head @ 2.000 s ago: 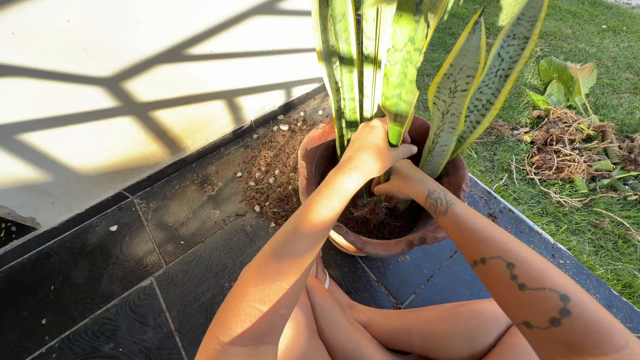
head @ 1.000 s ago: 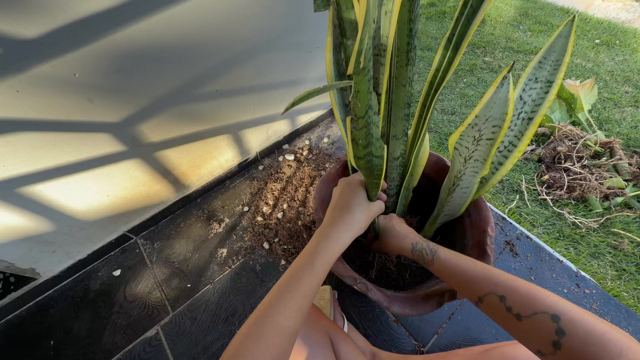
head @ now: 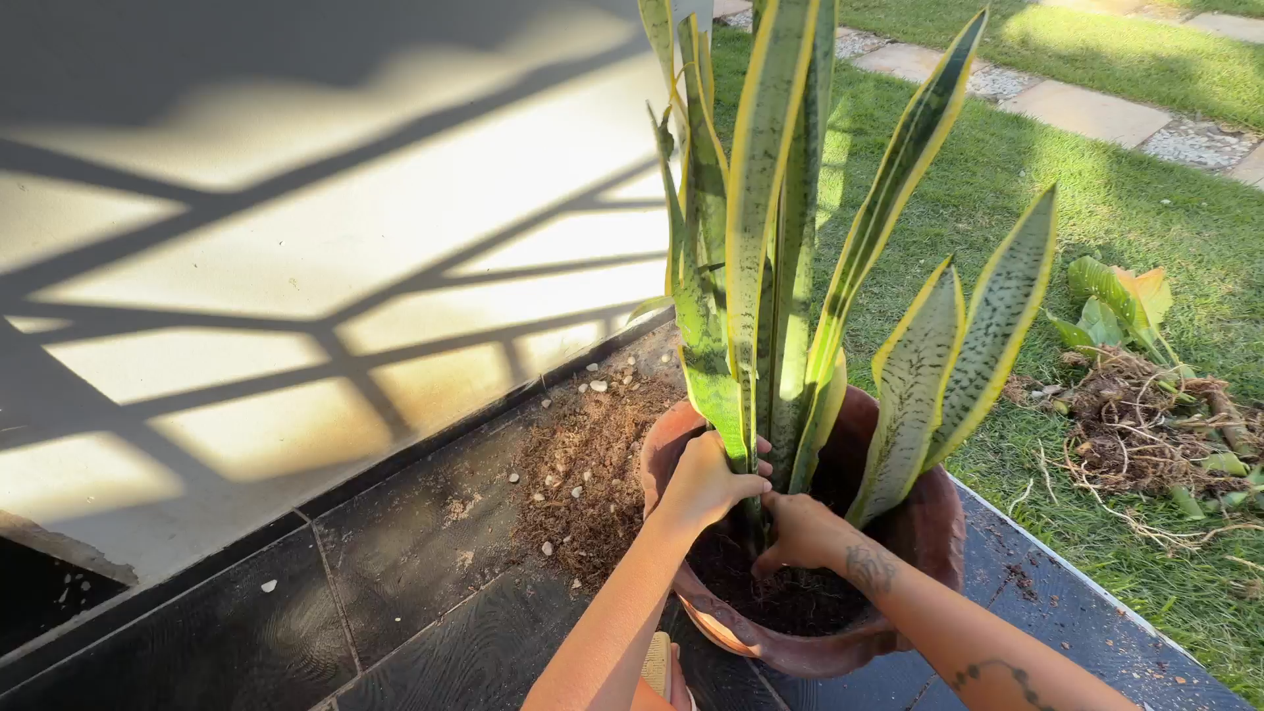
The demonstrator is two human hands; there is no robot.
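Observation:
A snake plant (head: 780,247) with tall yellow-edged leaves stands upright in a round terracotta-coloured pot (head: 933,553). My left hand (head: 713,479) is closed around the base of the left leaves, just above the pot's inside. Close beside it, my right hand (head: 805,533) is low in the pot, holding the base of the leaves with its thumb near the soil (head: 790,597). Some of its fingertips are hidden behind the stems. Two shorter, broader leaves (head: 913,395) lean to the right, apart from my hands.
Loose brown soil with white pebbles (head: 592,474) lies on dark floor tiles (head: 444,592) left of the pot, beside a pale wall (head: 296,247). On the grass (head: 1037,247) at right lies an uprooted leafy clump with tangled roots (head: 1145,425). Stepping slabs (head: 1086,111) cross the lawn.
Both hands stay at the base of the leaves. The right thumb and fingers show more plainly now, low in the pot. The view has tilted up, showing more of the leaves and lawn.

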